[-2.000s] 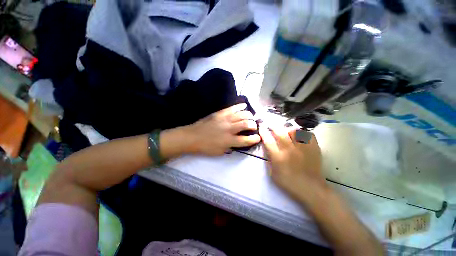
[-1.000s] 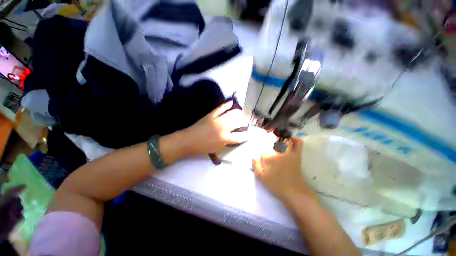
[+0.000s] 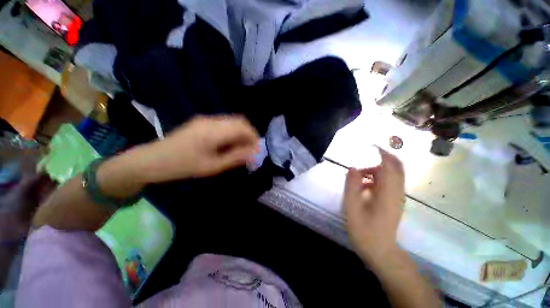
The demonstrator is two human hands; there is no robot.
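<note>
The black garment with pale grey panels (image 3: 181, 78) lies in a large heap on the white table. Its black end (image 3: 313, 90) lies left of the needle area, with crumpled pale grey pieces (image 3: 280, 141) at the near edge. My left hand (image 3: 211, 147) is blurred and curled over the near side of the heap, by a small pale piece; its grip is unclear. My right hand (image 3: 374, 195) is over the front of the machine bed, fingers bent, blurred; any thing in it cannot be made out. The lit sewing head's presser foot area (image 3: 416, 111) stands away from both hands.
A tan label (image 3: 504, 271) is stuck at the table's right front. A green patterned surface (image 3: 135, 231) lies at lower left, with an orange chair (image 3: 24, 96) and a phone with a red-pink screen (image 3: 57, 21) beyond. A small round metal part (image 3: 395, 142) shows on the bed.
Both hands have come away from the needle area; my left hand has moved left, and the hands are farther apart. The garment end now lies clear of the needle, with pale pieces showing. The view has shifted.
</note>
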